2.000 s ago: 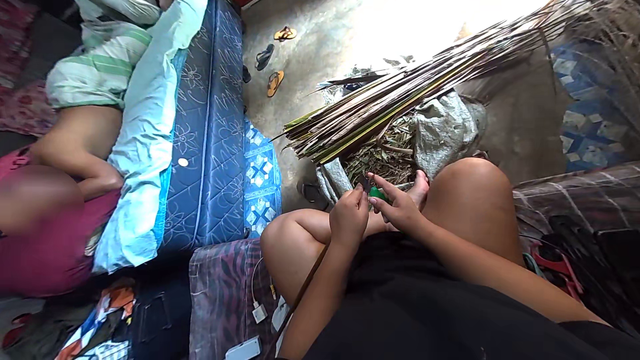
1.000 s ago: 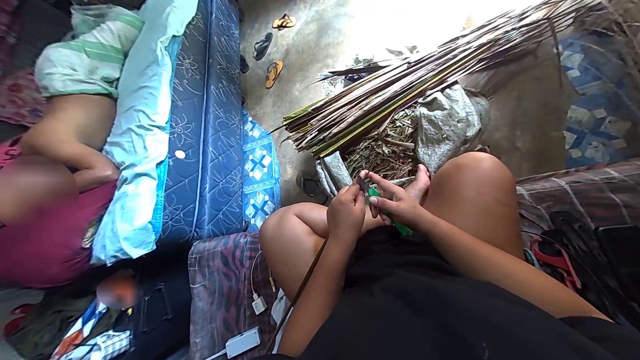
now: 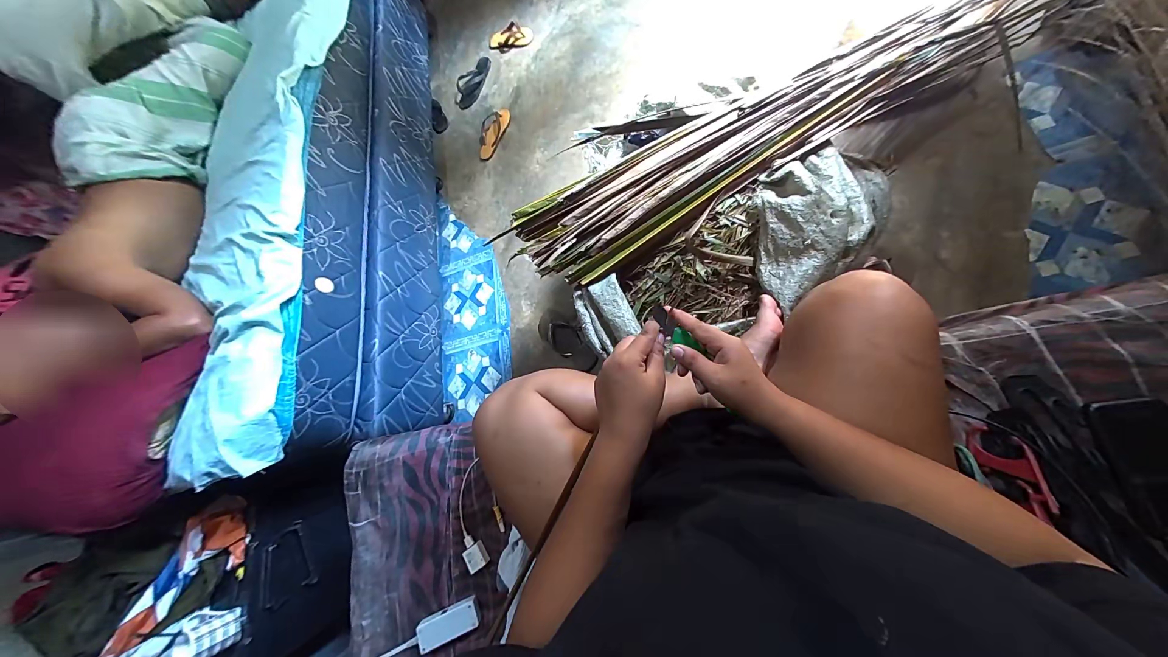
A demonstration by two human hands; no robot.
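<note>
My left hand [image 3: 631,379] is closed on a thin brown strip, likely a palm leaf midrib [image 3: 552,525], which runs back under my forearm toward my lap. Close by on the right, my right hand [image 3: 721,365] grips a small knife by its green handle [image 3: 686,341]; its short dark blade [image 3: 664,318] lies by the left fingertips. Beyond both hands, an open woven sack [image 3: 808,224] holds leaf scraps [image 3: 703,274]. Across the sack rests a bundle of long palm leaves [image 3: 675,187], partly green and partly dried.
A blue mattress [image 3: 342,237] stands at the left, with a person [image 3: 119,237] lying on it. Sandals [image 3: 494,134] are on the concrete floor. Beside my left leg are a charger [image 3: 474,555] and a white device [image 3: 447,625]. Dark items and a red-framed object [image 3: 1013,470] lie at the right.
My hands stay close together over the sack, with small shifts of the fingers around the knife. The white device by my leg shows more fully than in the earliest frame.
</note>
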